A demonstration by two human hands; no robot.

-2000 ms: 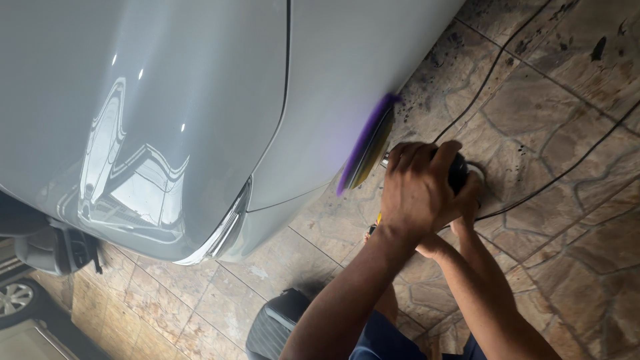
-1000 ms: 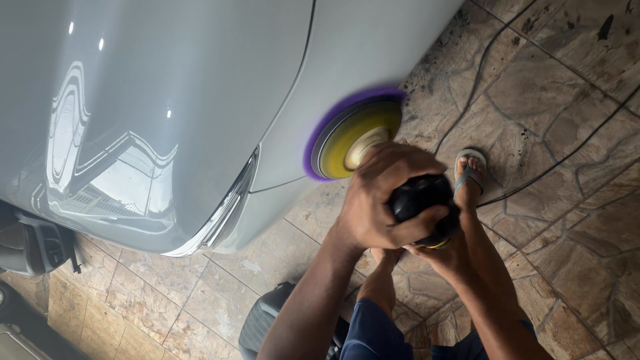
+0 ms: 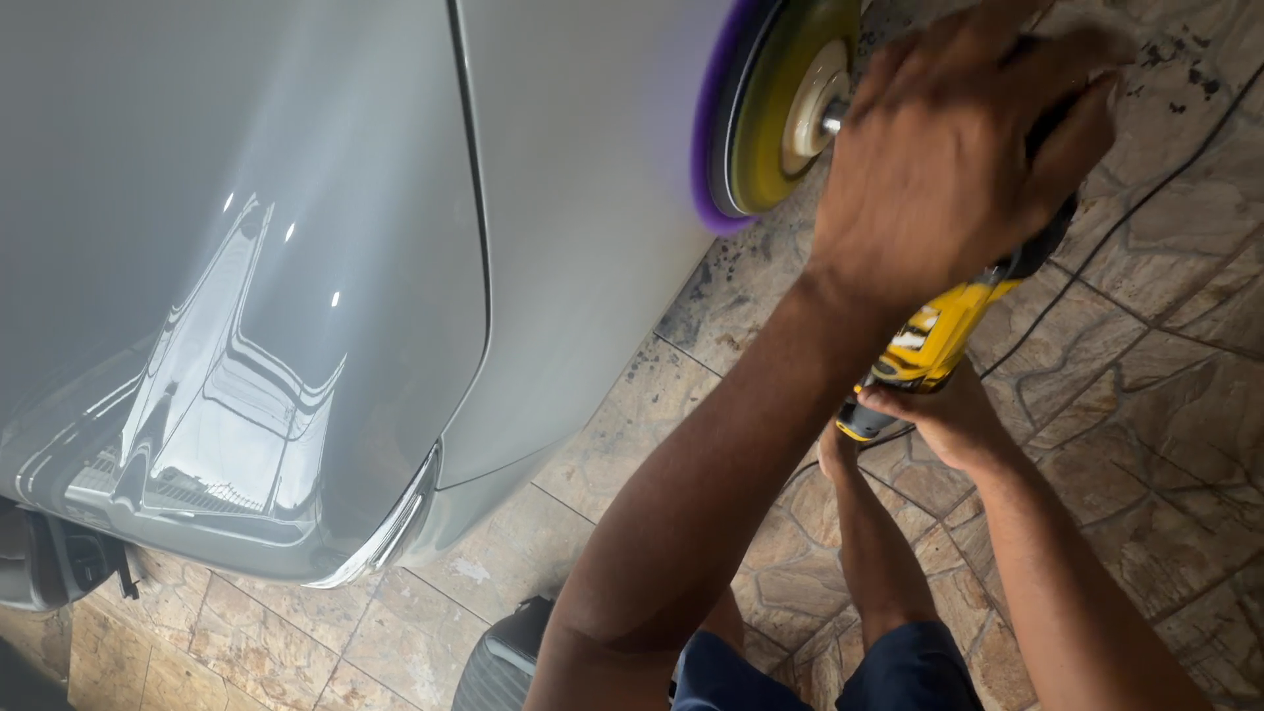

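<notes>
My left hand (image 3: 948, 148) is closed around the head of a yellow and black rotary polisher (image 3: 938, 331). Behind and below it, my right hand (image 3: 938, 410) grips the polisher's rear handle. The polisher's round pad (image 3: 765, 118), with a blurred purple rim and yellow backing, faces the grey car body panel (image 3: 592, 197) at its lower edge, tilted; whether it touches is hard to tell. Left of the pad, a dark panel gap runs down toward the car's lamp (image 3: 385, 528).
A black power cord (image 3: 1126, 232) crosses the stone-patterned tile floor (image 3: 1165, 434). A dark ridged object (image 3: 499, 657) stands on the floor by my legs. Another dark object (image 3: 64, 558) is beyond the car at lower left.
Both hands have moved the polisher up and right along the panel, away from the lamp. The pad, seen broadly a second ago, now shows more edge-on.
</notes>
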